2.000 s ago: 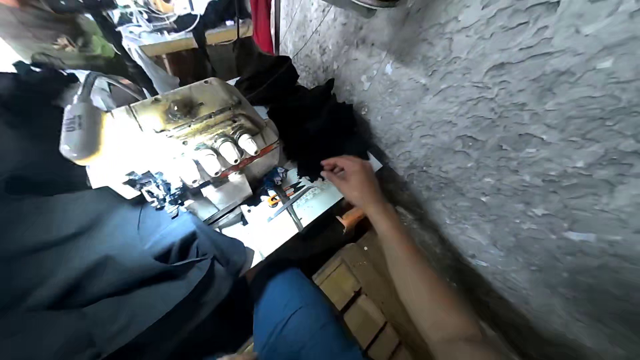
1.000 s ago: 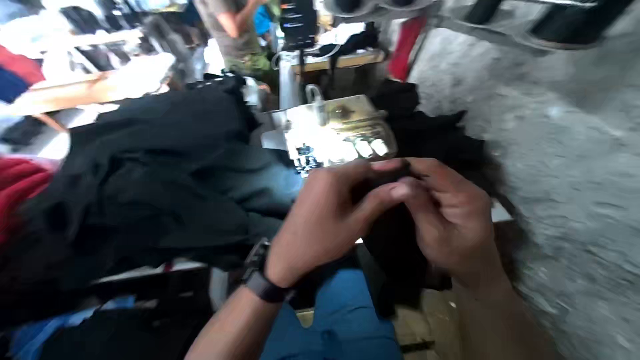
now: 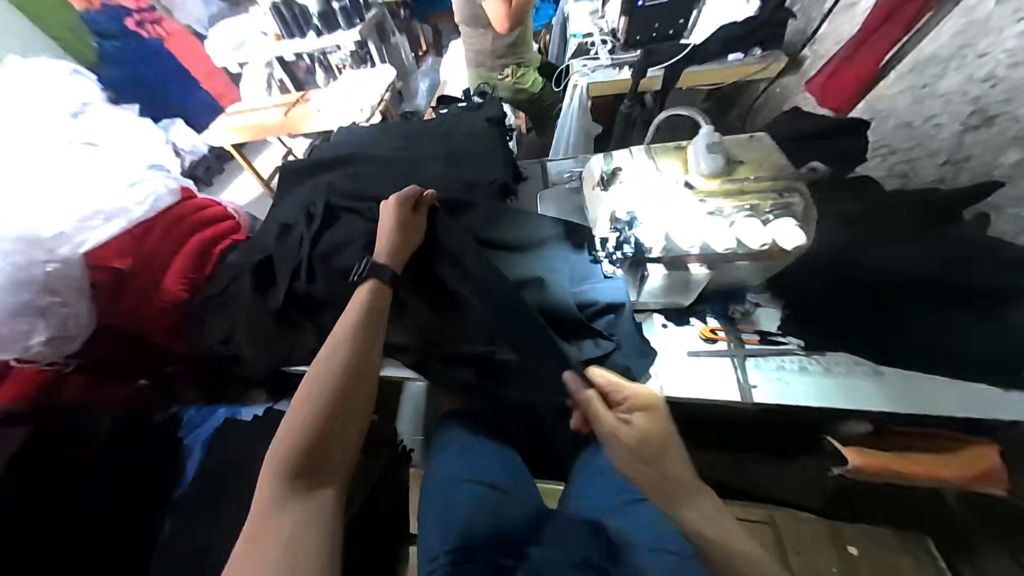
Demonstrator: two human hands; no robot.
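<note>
My left hand (image 3: 406, 222), a dark band on its wrist, pinches the black fabric (image 3: 472, 296) at the middle of the pile. Lower and to the right, my right hand (image 3: 620, 408) grips an edge of the same fabric, which stretches between both hands and hangs over the table edge above my lap. Just right of the fabric stands a lit sewing machine (image 3: 696, 208), probably an overlock, with white round parts along its front. Orange-handled snips (image 3: 728, 336) lie on the white table in front of it.
Black cloth (image 3: 904, 280) lies right of the machine, close to the rough grey wall (image 3: 976, 96). Red fabric (image 3: 160, 264) and white plastic wrap (image 3: 56, 208) are piled at the left. Behind, a person (image 3: 496, 48) is near other work tables.
My hands were together in front of the machine one second ago; now they are apart, the left farther left on the fabric. The view has swung left since the earliest frame.
</note>
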